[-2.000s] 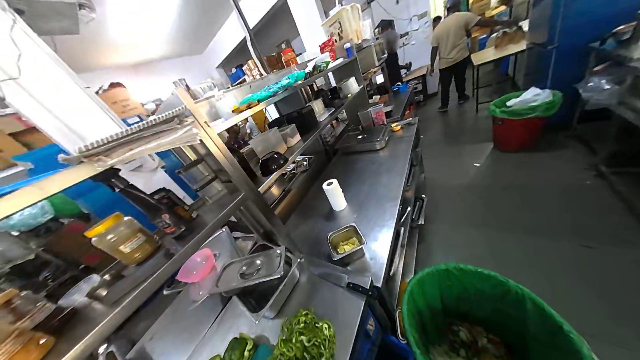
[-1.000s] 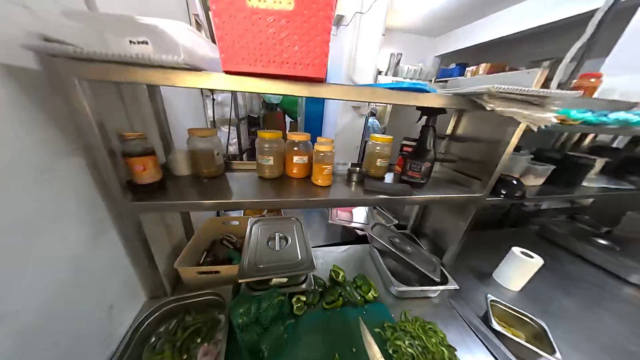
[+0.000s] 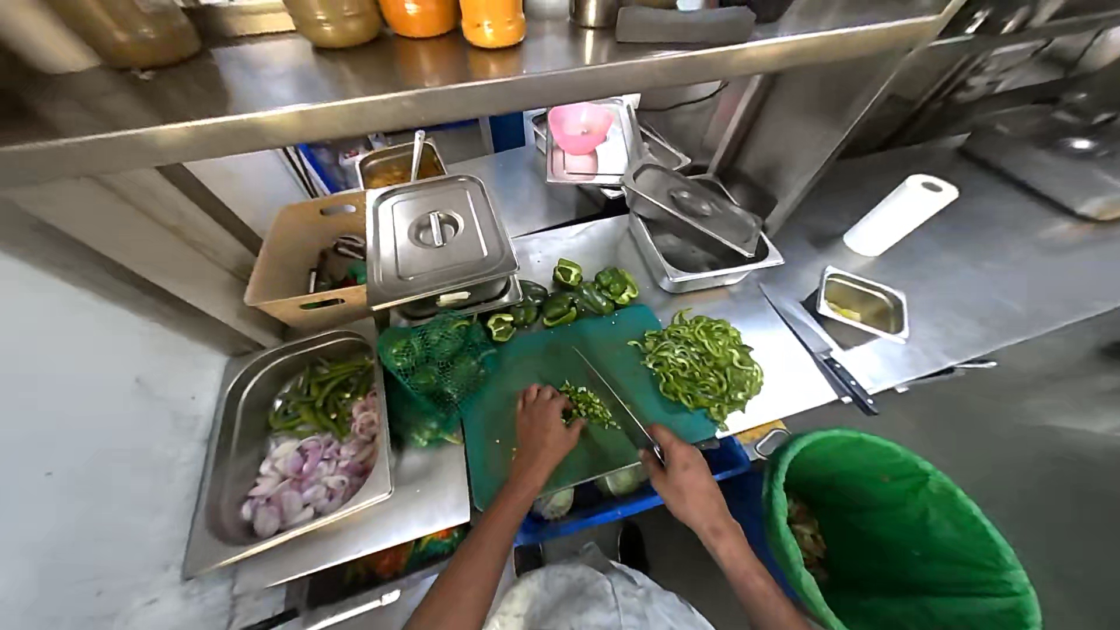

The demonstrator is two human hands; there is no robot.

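Observation:
My right hand (image 3: 678,472) grips the handle of a kitchen knife (image 3: 617,398), its blade pointing up and left over the green cutting board (image 3: 516,446). My left hand (image 3: 544,429) rests on the board with its fingertips at a small pile of chopped green pieces (image 3: 588,406), just left of the blade; whether it holds any is unclear. Sliced green peppers (image 3: 704,363) are heaped at the board's right edge. Behind the board lie hollowed green bell peppers (image 3: 591,299). A green net bag (image 3: 437,363) of green vegetables touches the board's left side.
At left, a steel pan (image 3: 219,472) holds green chillies and sliced onions. A second knife (image 3: 814,346) lies right, near a small steel container (image 3: 862,306) and a paper roll (image 3: 901,214). A green-lined bin (image 3: 901,542) stands at lower right. A steel shelf (image 3: 437,101) overhangs the counter.
The view has swung left and down from the long counter to the cutting board. Both my hands now show, my right on the knife; neither was in the earlier frames.

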